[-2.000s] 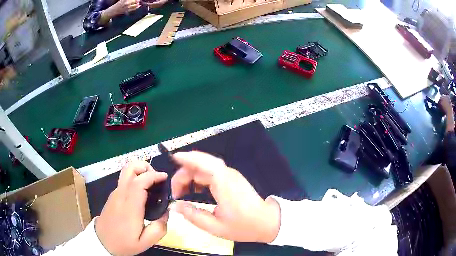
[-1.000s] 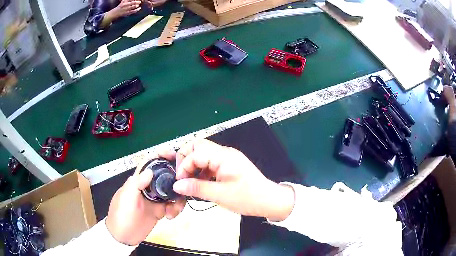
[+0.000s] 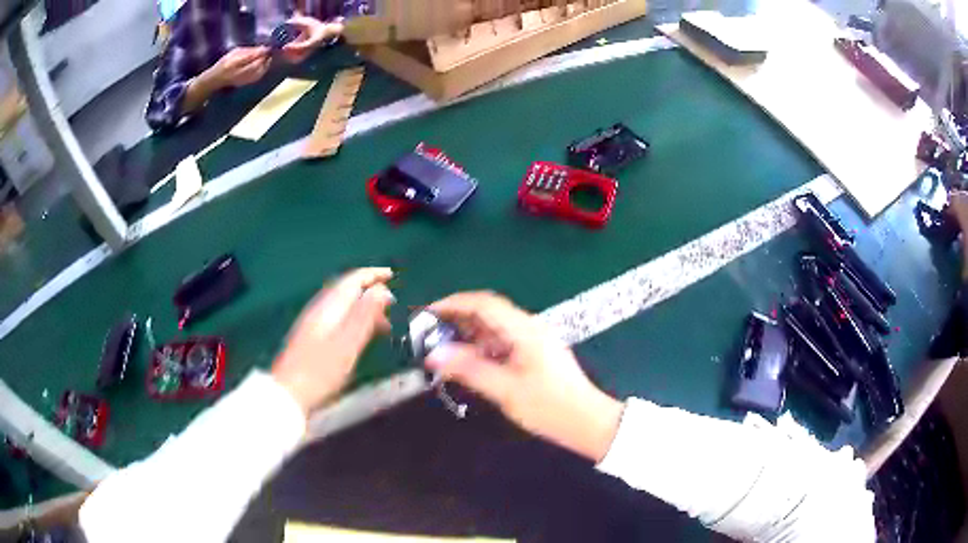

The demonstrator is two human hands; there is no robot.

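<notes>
My right hand [image 3: 515,366] holds a speaker [image 3: 433,335] between thumb and fingers, over the near rail of the belt. A pale lead hangs below it. My left hand [image 3: 338,331] is beside it, fingers slightly bent and blurred, with nothing visible in it. A red front housing [image 3: 568,194] with keypad and round opening lies on the belt beyond my hands. Another red housing [image 3: 391,204] lies partly under a dark cover [image 3: 430,180]. A pale-yellow sheet [image 3: 398,533] shows at the bottom edge on the black mat [image 3: 425,467].
Red units [image 3: 187,368] with circuit boards and black covers [image 3: 209,286] lie at left on the belt. Glossy black housing parts [image 3: 833,339] are heaped at right. A cardboard box [image 3: 531,40] and notched strip [image 3: 335,111] are at the far side, near another person's hands [image 3: 249,64].
The speaker has left my left hand and is in my right, both hands now over the rail and belt edge. The view has shifted upward. The belt units have moved left relative to the rail.
</notes>
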